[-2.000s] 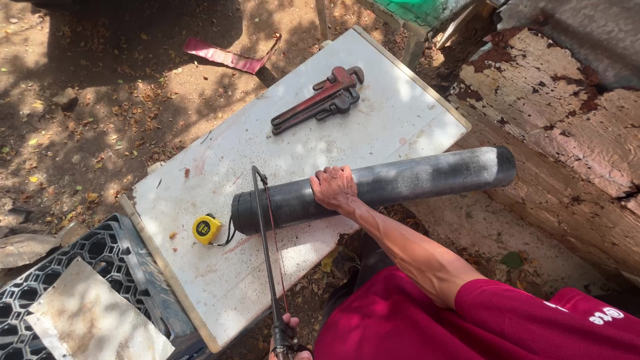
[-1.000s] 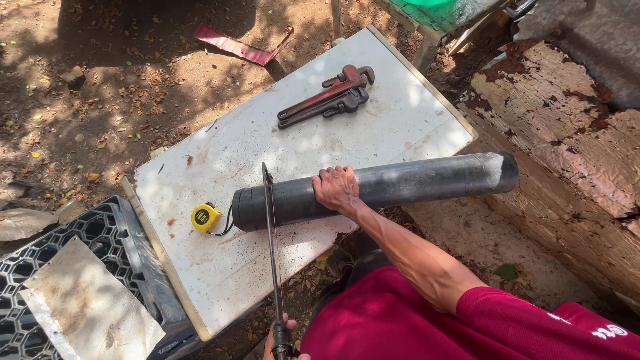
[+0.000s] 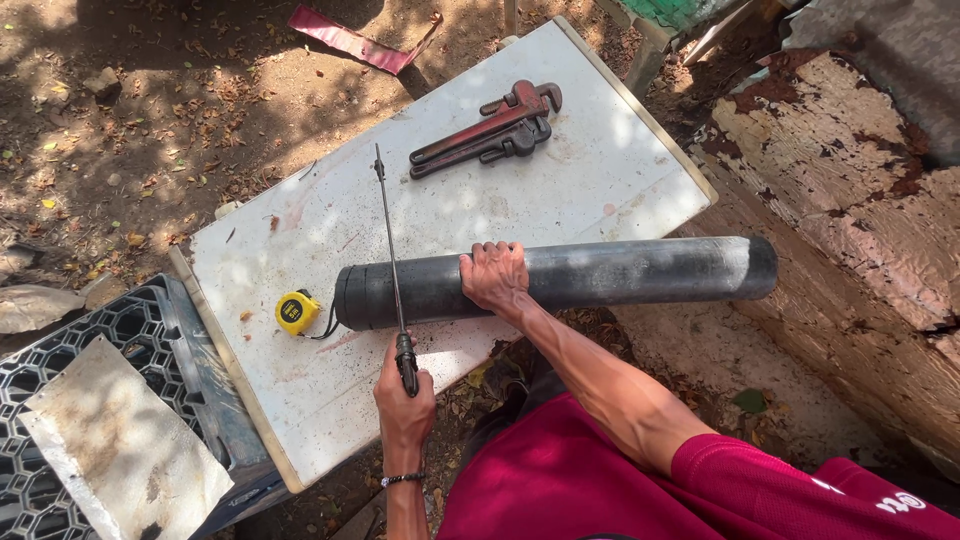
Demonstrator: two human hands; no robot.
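A hacksaw, seen nearly edge-on, lies across a thick black plastic pipe near its left end. My left hand, with a beaded bracelet on its wrist, is closed around the saw's handle just below the pipe. My right hand grips the top of the pipe, right of the saw. Dark lines ring the pipe's left end. Beside that end sits a yellow tape measure with a black wrist cord. Two pipe wrenches lie side by side farther back on the white tabletop. The saw's contact with the pipe is hard to see.
Dark specks are scattered over the tabletop. A black plastic crate with a stained sheet on it stands at the lower left. A weathered, peeling block-like surface is at the right. A red strip lies on the leafy ground behind.
My left hand has moved from the bottom edge up toward the pipe, and the saw reaches farther across the tabletop. The saw's frame, tilted aside two seconds ago, now appears edge-on. My right hand keeps its grip.
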